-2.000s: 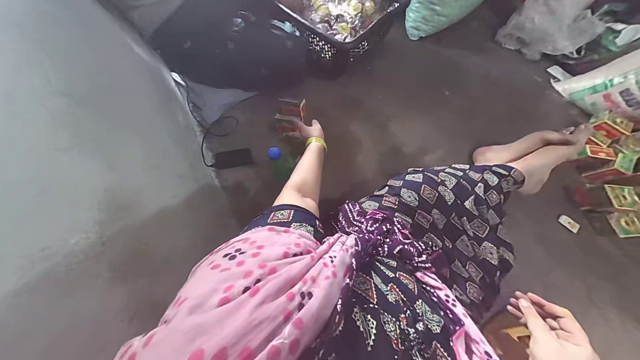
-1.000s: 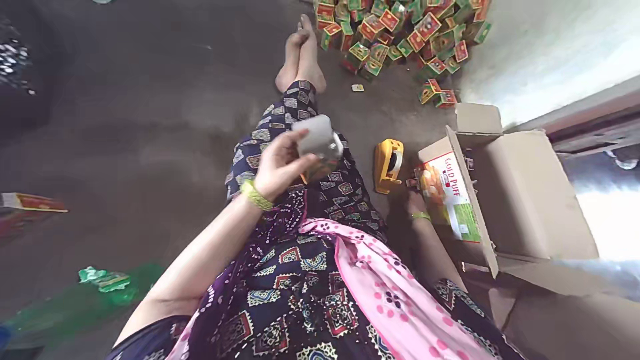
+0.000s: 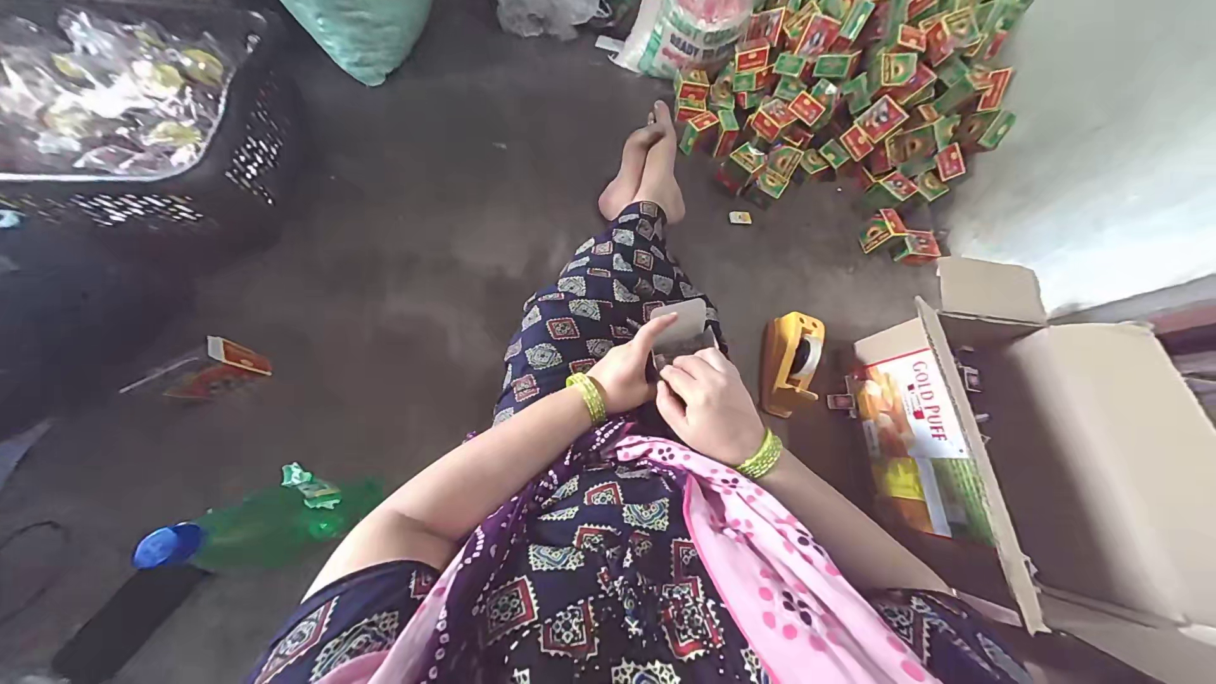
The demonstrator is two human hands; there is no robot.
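Both hands meet over my lap at a small box with a pale flap (image 3: 680, 321). My left hand (image 3: 627, 369) grips the box from its left side, thumb on the flap. From the right, my right hand (image 3: 711, 404) has its fingers curled at the near edge of the box; whether they grip it or only touch it is hard to tell. Most of the box is hidden by the fingers. A yellow tape dispenser (image 3: 785, 366) stands on the floor just right of my legs.
An open cardboard carton (image 3: 1092, 456) is at the right, below a heap of small red and green boxes (image 3: 855, 104). At the left are a black plastic crate (image 3: 237, 161) of wrapped items, a flat carton piece (image 3: 223, 370), a green bottle (image 3: 266, 522) and a dark phone-like object (image 3: 128, 617).
My right hand has moved from beside the tape dispenser and the carton to the small box. My left hand still holds the box, now lower over my lap. The view has shifted.
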